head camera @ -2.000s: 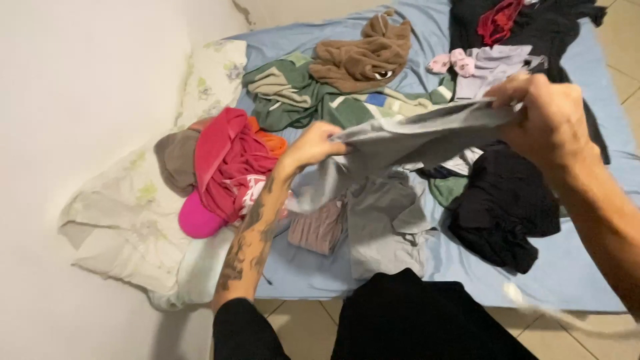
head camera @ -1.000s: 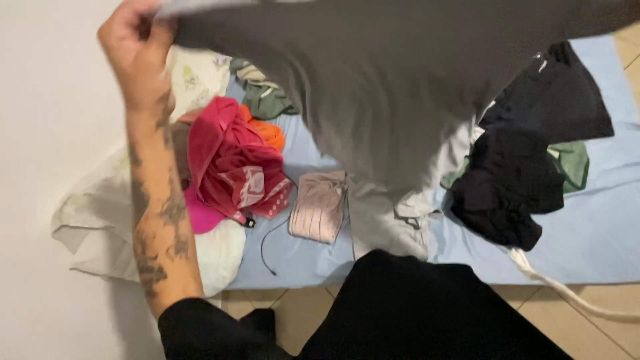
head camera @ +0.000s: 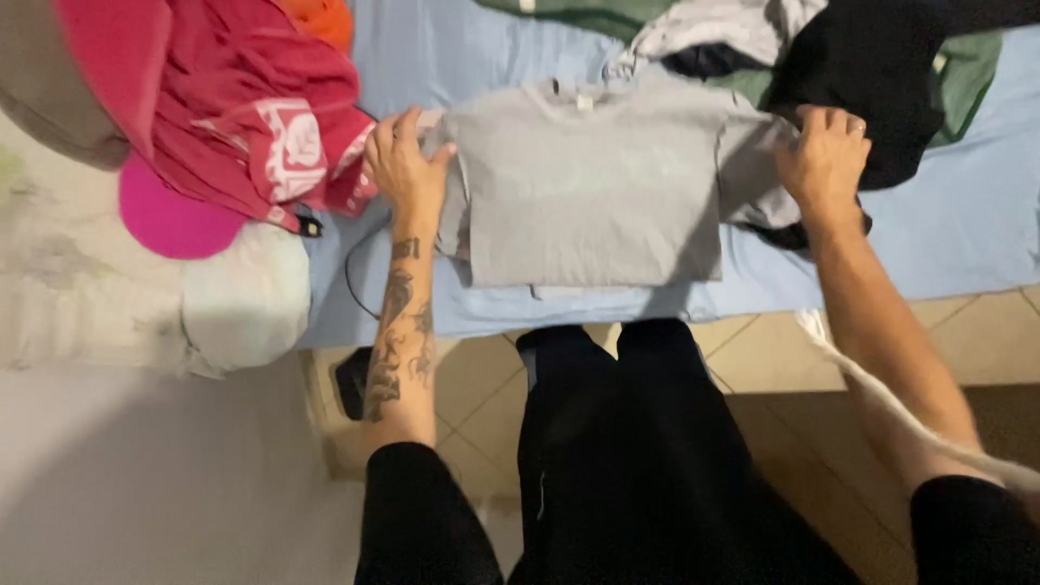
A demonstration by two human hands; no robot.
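A grey T-shirt (head camera: 593,187) lies across the near edge of the bed, collar away from me, its lower part folded under to a straight near edge. My left hand (head camera: 409,166) is at the left sleeve, fingers spread and thumb on the cloth. At the right sleeve is my right hand (head camera: 825,158), its thumb on the fabric; whether its fingers pinch the cloth is hard to tell. A little of another light grey cloth (head camera: 577,292) shows beneath the shirt's near edge.
Left of the shirt lie a red garment with white print (head camera: 244,106), a magenta piece (head camera: 179,211) and whitish bedding (head camera: 244,301). Black clothing (head camera: 861,89) and green cloth (head camera: 971,85) are at the right. A white cord (head camera: 902,414) crosses near my right forearm. The blue sheet (head camera: 959,227) covers the bed.
The grey shirt, held up in the air in both earlier frames, now lies flat on the bed. Both hands have come down to its sleeves. The view has moved closer to the bed's edge.
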